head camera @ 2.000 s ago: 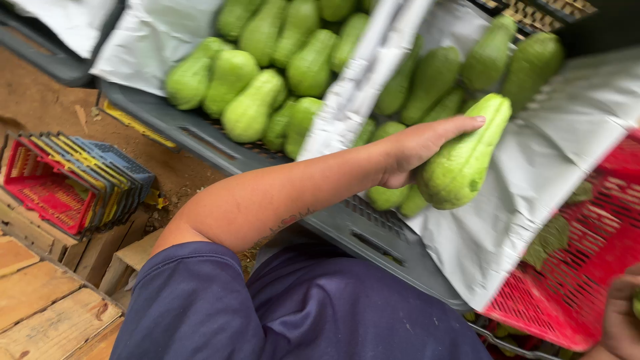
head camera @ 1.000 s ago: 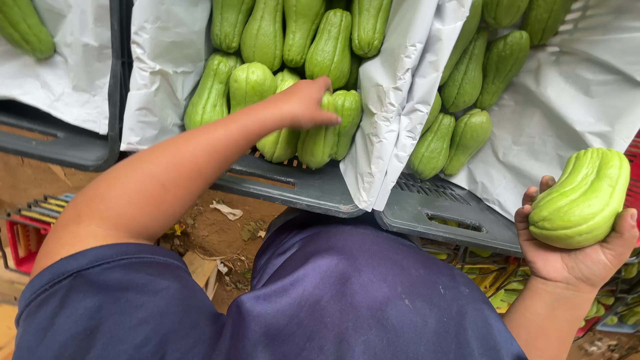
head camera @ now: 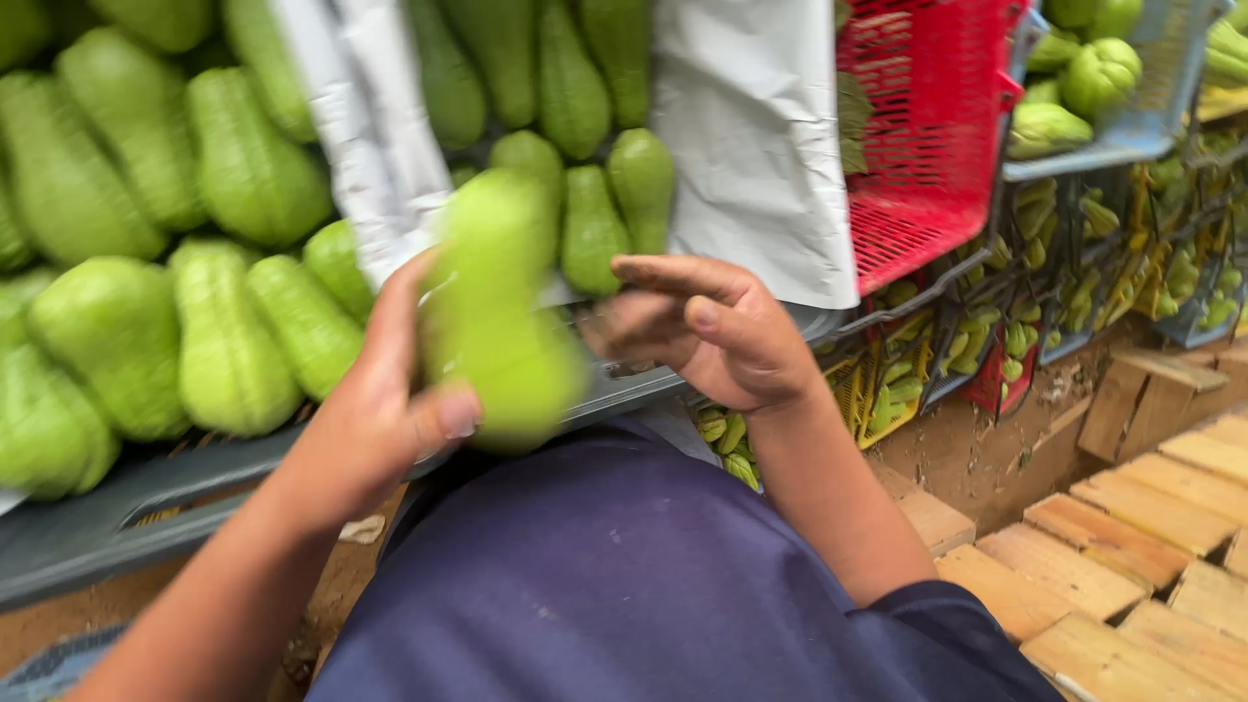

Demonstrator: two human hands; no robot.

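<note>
My left hand [head camera: 390,390] holds a light green chayote [head camera: 502,317], blurred by motion, in front of my body. Close to its right side, my right hand [head camera: 712,327] has its fingers apart and nothing in it. Large chayotes [head camera: 234,341] fill the lined grey plastic crate [head camera: 195,497] at the left. Smaller, darker chayotes [head camera: 590,224] lie in the middle crate, behind both hands. White liner sheets [head camera: 751,146] cover the crate sides.
A red plastic crate [head camera: 916,195] stands right of the middle crate. Past it is a light blue crate [head camera: 1102,161] with chayotes. Stacked crates with more produce line the right side, above bare soil. Wooden crates [head camera: 1092,546] occupy the lower right.
A second ago my right hand held a chayote out at the right and my left reached into a crate. Now the left holds one and the right is empty. The view has swung right.
</note>
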